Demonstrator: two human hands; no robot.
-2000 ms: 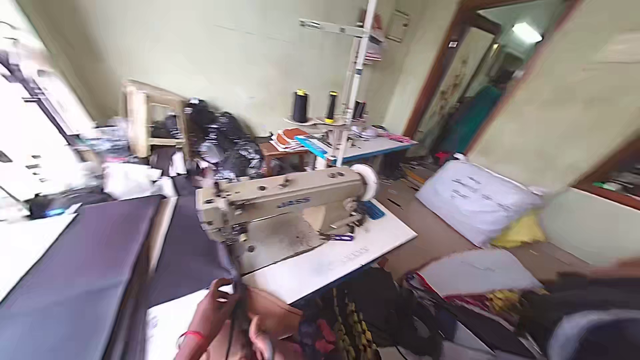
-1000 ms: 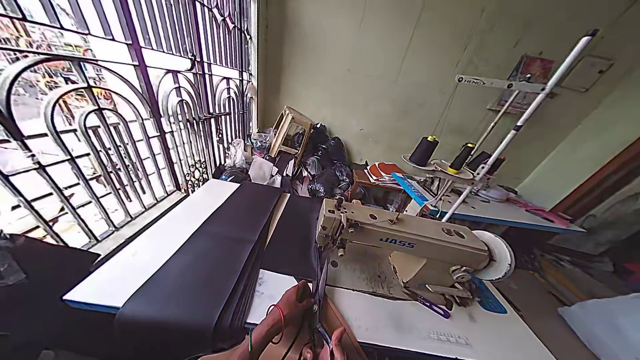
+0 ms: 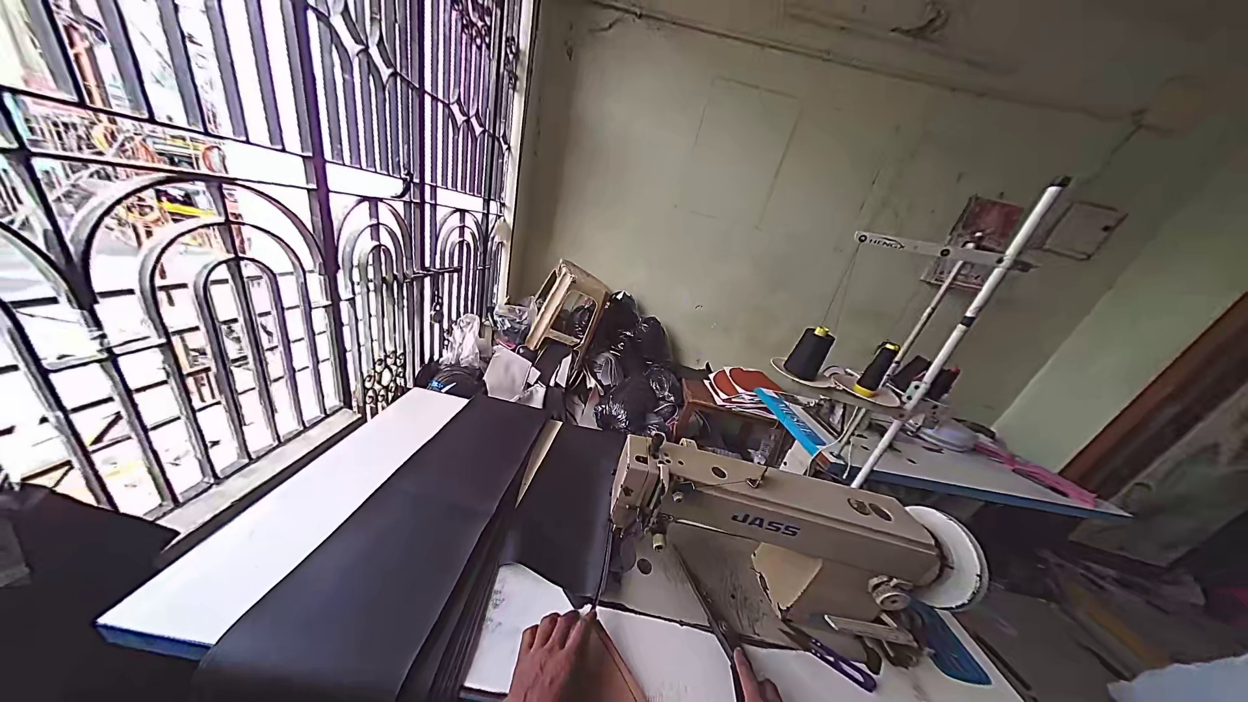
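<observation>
A beige Jass sewing machine [image 3: 780, 517] stands on a white table [image 3: 292, 546]. A dark sheet of material [image 3: 570, 497] runs up to its needle area, and my left hand [image 3: 553, 655] rests at that sheet's near corner, beside a brown piece [image 3: 616, 663]. My right hand [image 3: 756, 678], mostly cut off by the bottom edge, has a finger against a long, thin dark strip or tool [image 3: 704, 595] lying across the machine bed; its grip is unclear. Purple-handled scissors or snips [image 3: 840, 666] lie to the right. Left of the machine is a stack of long dark sheets [image 3: 390, 546].
Behind the table are black plastic bags [image 3: 634, 375] and a wooden stool-like frame [image 3: 568, 307]. Black thread cones [image 3: 808, 354] sit on a stand with a white pole [image 3: 965, 322], near a second table [image 3: 985, 478]. A metal window grille [image 3: 244, 263] borders the left side.
The view has swung far toward the window. Both hands were close together in front of the needle area; now they are apart, my right hand farther right.
</observation>
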